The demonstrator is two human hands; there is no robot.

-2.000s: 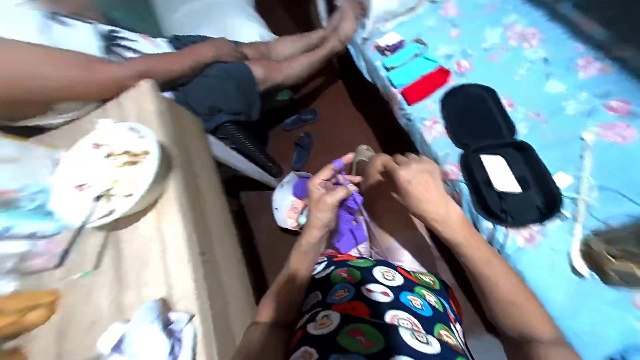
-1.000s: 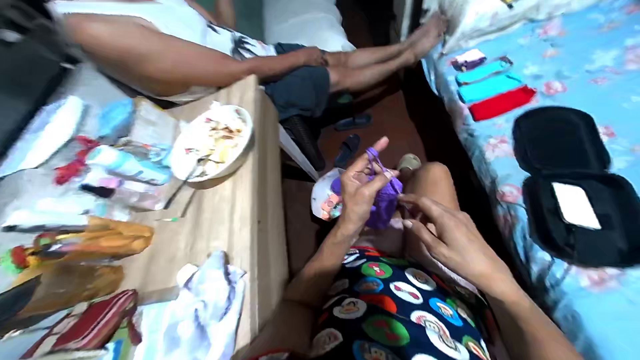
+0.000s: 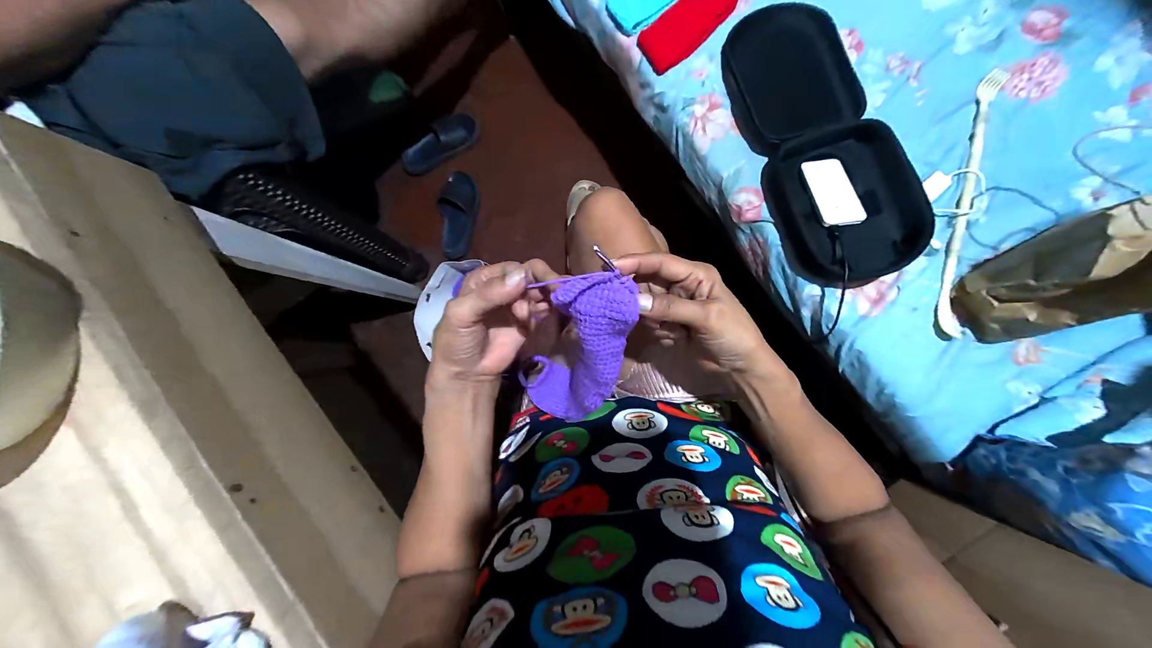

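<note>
A purple crocheted piece (image 3: 594, 346) hangs between my hands above my lap. My left hand (image 3: 490, 319) pinches the purple yarn (image 3: 562, 282), which runs taut to the top edge of the work. With thumb and fingers, my right hand (image 3: 697, 310) grips that top edge at its right corner. A metal crochet hook (image 3: 604, 259) sticks up there beside my right fingertips; how its handle is held is hidden. Behind my left hand is a white container (image 3: 436, 306) with some purple in it, partly covered by my fingers.
At right, a bed with a floral sheet (image 3: 900, 387) bears an open black case (image 3: 913, 243) with a white device (image 3: 833, 193), a back scratcher (image 3: 967, 198), a brown bag (image 3: 1062, 270) and a red knitted item (image 3: 686, 32). A wooden table (image 3: 135, 432) stands left. Another person's legs (image 3: 360, 31) and slippers (image 3: 457, 214) lie ahead.
My hands have come level on either side of the purple work, which now hangs in fuller view. The yarn is stretched between them. The view has shifted, leaving the bowl mostly outside it.
</note>
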